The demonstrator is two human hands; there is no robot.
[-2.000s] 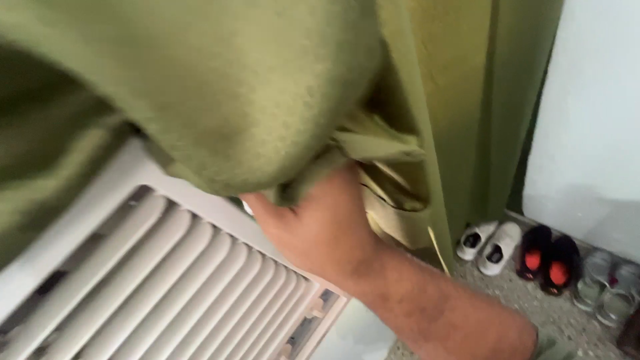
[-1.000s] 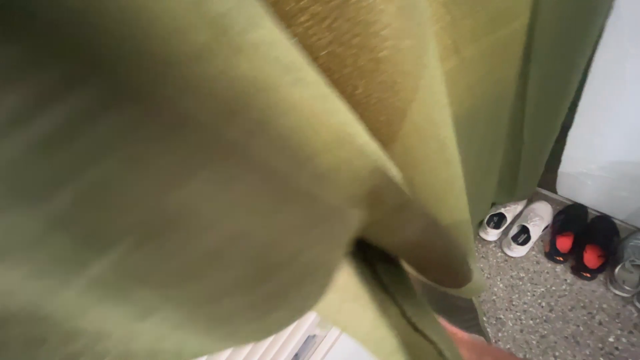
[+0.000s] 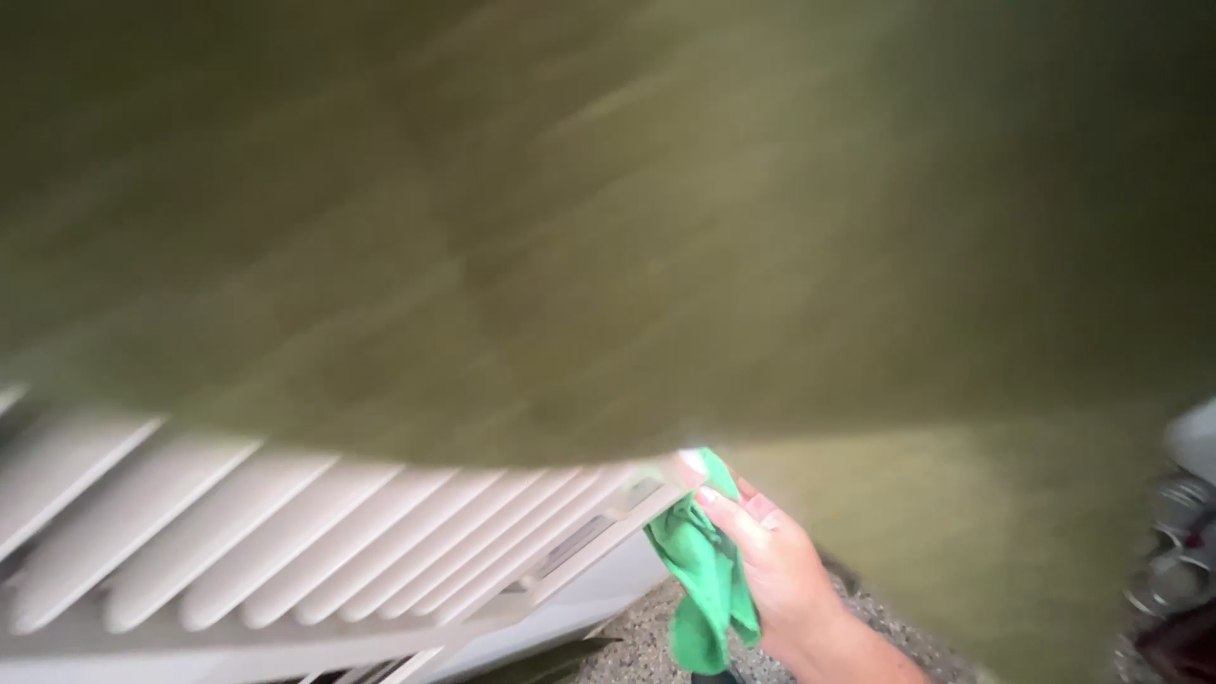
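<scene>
My right hand (image 3: 784, 570) comes in from the lower right and pinches a bright green cloth (image 3: 698, 565) between thumb and fingers. The cloth hangs down beside the right edge of a white slatted panel (image 3: 313, 541), with its upper part against that edge. A large olive-green fabric, like a curtain (image 3: 570, 237), fills the upper view, blurred, and covers the top of the slats. My left hand is not in view.
Speckled floor (image 3: 646, 627) shows below the cloth. More olive fabric (image 3: 902, 513) hangs right of my hand. Shoes (image 3: 1178, 579) stand at the far right edge, partly cut off.
Two seconds ago my right hand was gripping the olive fabric; now it holds the green cloth at the panel's edge. The view has shifted, and the fabric covers more of it.
</scene>
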